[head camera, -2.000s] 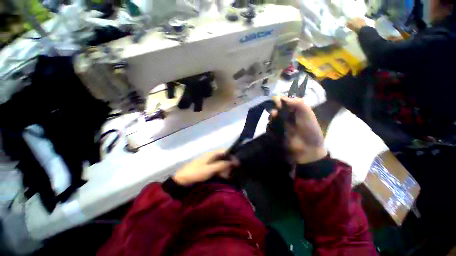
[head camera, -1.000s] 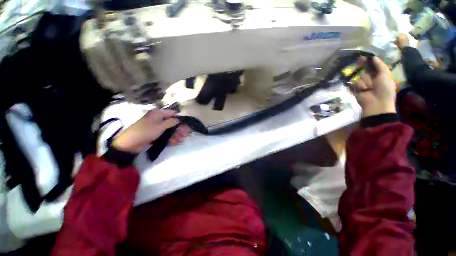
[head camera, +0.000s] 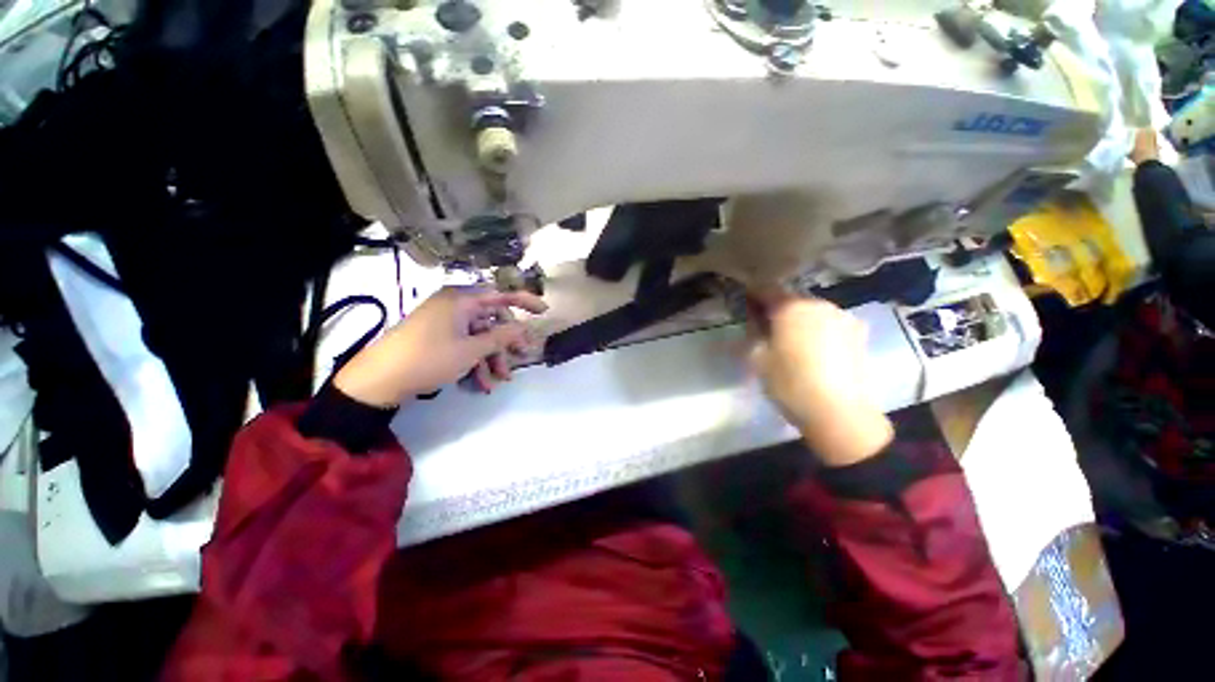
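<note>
A cream sewing machine (head camera: 640, 127) with blue JACK lettering stands across the view. A black fabric strip (head camera: 620, 324) lies along the bed, from my left fingers towards the right under the arm. My left hand (head camera: 446, 342) is at the presser foot (head camera: 517, 279), its fingertips on the strip's left end. My right hand (head camera: 815, 366) is over the strip right of the middle; it is blurred, and its fingertips are partly hidden, so its hold is unclear. Small cut black pieces (head camera: 653, 237) lie under the arm.
A black garment pile (head camera: 173, 200) with a white piece (head camera: 123, 360) lies at left. A parts tray (head camera: 954, 327) is at the bed's right end. A yellow packet (head camera: 1073, 251) lies beyond it. Another person's sleeve (head camera: 1173, 213) shows at the right edge. A cardboard box (head camera: 1086, 600) is at lower right.
The strip, earlier bunched in both hands and then stretched along the bed, now lies on it. My right hand has moved left from the bed's right end; my left hand is at the presser foot.
</note>
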